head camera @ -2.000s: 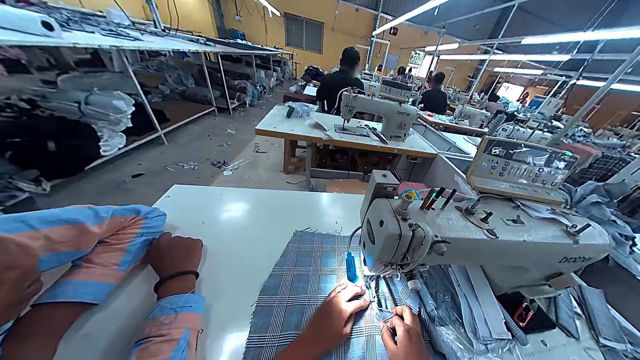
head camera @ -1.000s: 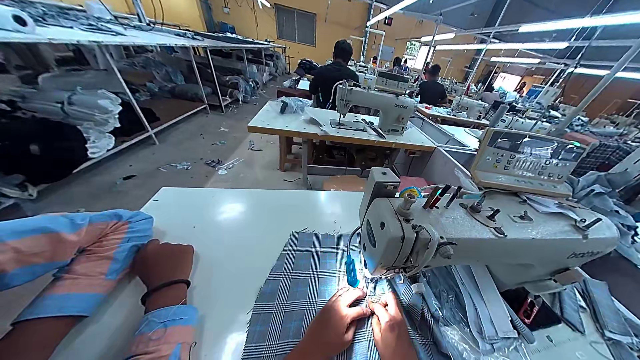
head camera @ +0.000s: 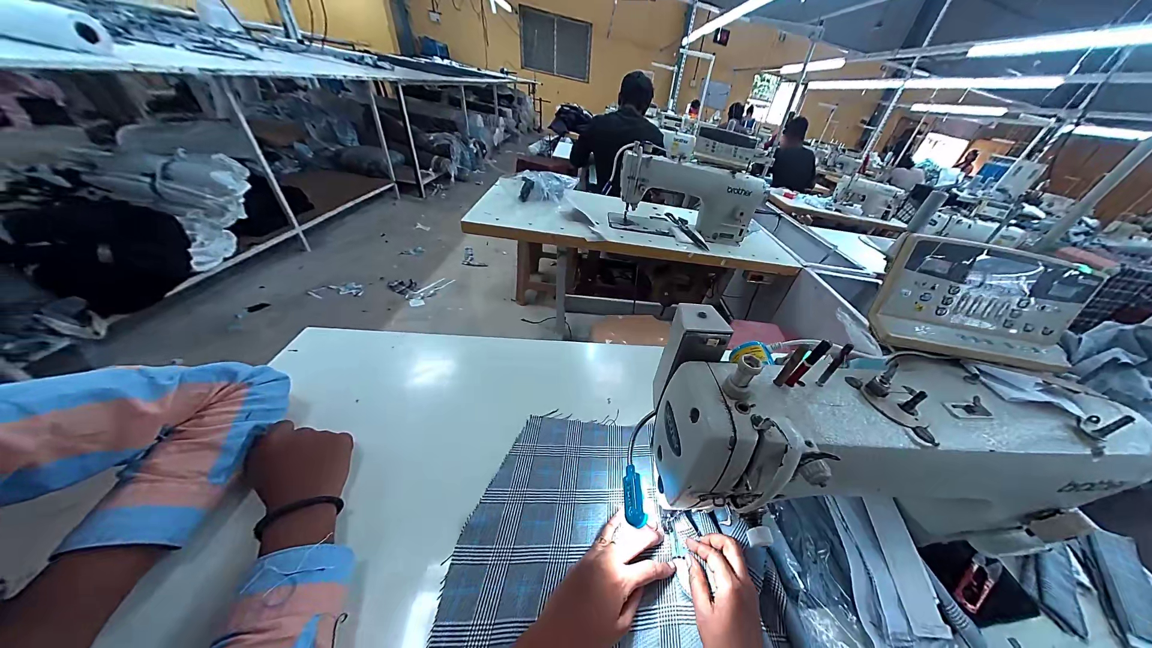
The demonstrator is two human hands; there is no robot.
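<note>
Grey-blue plaid fabric (head camera: 531, 513) with frayed edges lies on the white table under the head of a Brother sewing machine (head camera: 864, 432). My left hand (head camera: 603, 580) rests on the fabric just left of the needle area, fingers spread, close under a small blue lamp (head camera: 634, 497) on a bent cable. My right hand (head camera: 724, 585) touches the fabric near the presser foot, its thumb and fingers curled at a small light piece whose kind I cannot tell. The needle is hidden by the machine head and the fingers.
Another person's striped sleeves (head camera: 180, 423) and fist (head camera: 299, 463) rest at the table's left side. A control panel (head camera: 985, 297) stands behind the machine. Plastic-wrapped cloth pieces (head camera: 864, 567) lie to the right. Beyond is a second sewing table (head camera: 540, 216), with seated people farther off.
My hands stay by the needle area; my right hand's fingers have shifted slightly away from my left since one second ago. The other person's arms remain at the left.
</note>
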